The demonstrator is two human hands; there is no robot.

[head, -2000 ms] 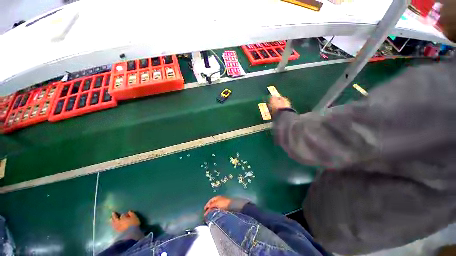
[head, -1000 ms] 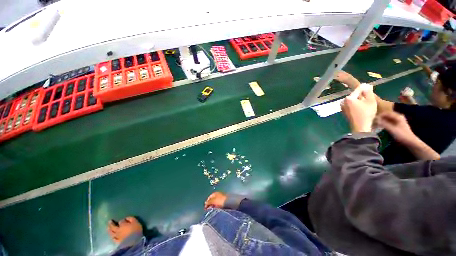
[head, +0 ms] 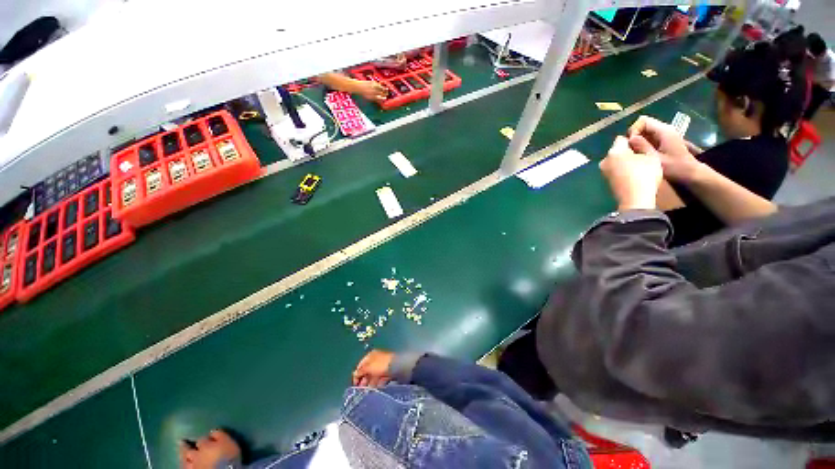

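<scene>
My left hand (head: pixel 212 450) rests low on the green worktop (head: pixel 261 376) at the bottom left, partly cut off by the frame edge; a small dark spot shows at its fingers, too small to tell. My right hand (head: pixel 374 367) lies at the worktop's near edge with fingers curled; whether it holds anything cannot be seen. Small loose parts (head: pixel 368 322), cream and dark, are scattered just beyond my right hand. Two pale phone housings lie on the conveyor belt, one nearer the rail (head: pixel 389 202) and one farther (head: pixel 402 164).
A yellow-and-black item (head: pixel 308 189) lies on the belt (head: pixel 220 238). Red parts trays (head: pixel 183 169) stand beyond it. A post (head: pixel 540 101) rises beside white sheets (head: pixel 554 170). A grey-sleeved person (head: pixel 659 311) works close at right; another person's hand (head: pixel 371 89) reaches a far tray.
The view has turned right, so the belt and trays sit farther left. The neighbour's hands have moved from the belt up before their body. Another person's hand has appeared at the far tray.
</scene>
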